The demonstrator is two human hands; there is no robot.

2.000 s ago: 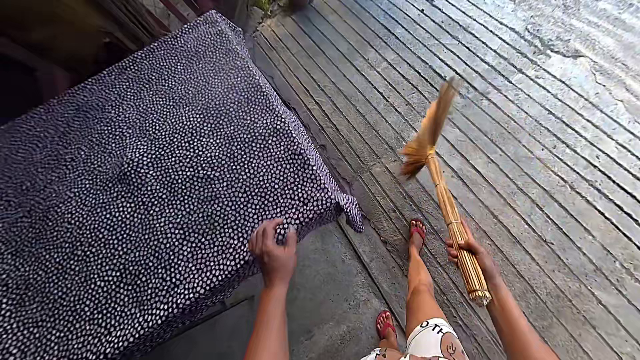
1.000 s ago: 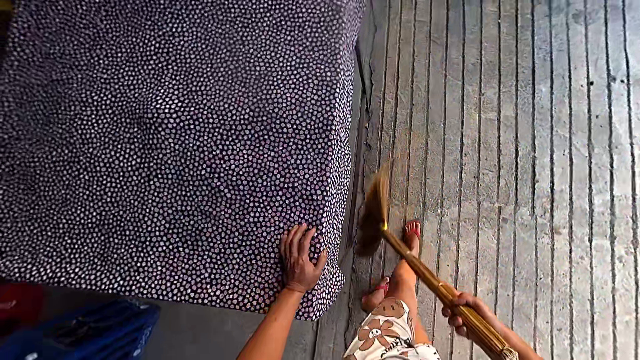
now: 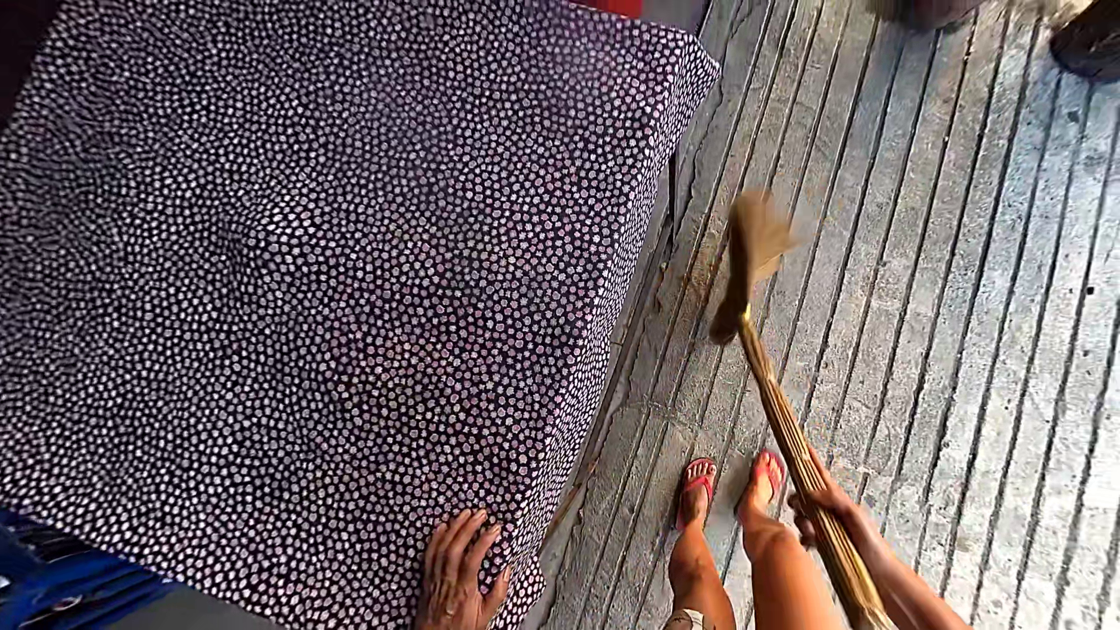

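Note:
My right hand (image 3: 827, 507) grips the bundled-stalk handle of a soft straw broom (image 3: 783, 420) at the lower right. The broom's fanned bristle head, blurred, is over the grooved concrete floor (image 3: 910, 350), to the right of the table; whether it touches the floor I cannot tell. My left hand (image 3: 459, 569) lies palm down near the lower right corner of a dark tablecloth with small pale spots (image 3: 376, 289), its fingers loosely spread and holding nothing. The cloth covers the table's top and drapes over its right side.
A blue plastic crate (image 3: 70, 582) shows under the cloth at the lower left. My feet in red flip-flops (image 3: 698, 477) stand on the concrete beside the table. A dark round object (image 3: 1089, 44) is at the top right corner, and something red (image 3: 617, 7) at the top edge.
My left hand, near the table's edge with bent fingers two seconds ago, now rests flat on the cloth. The broom has swung about in my right hand. The view has turned.

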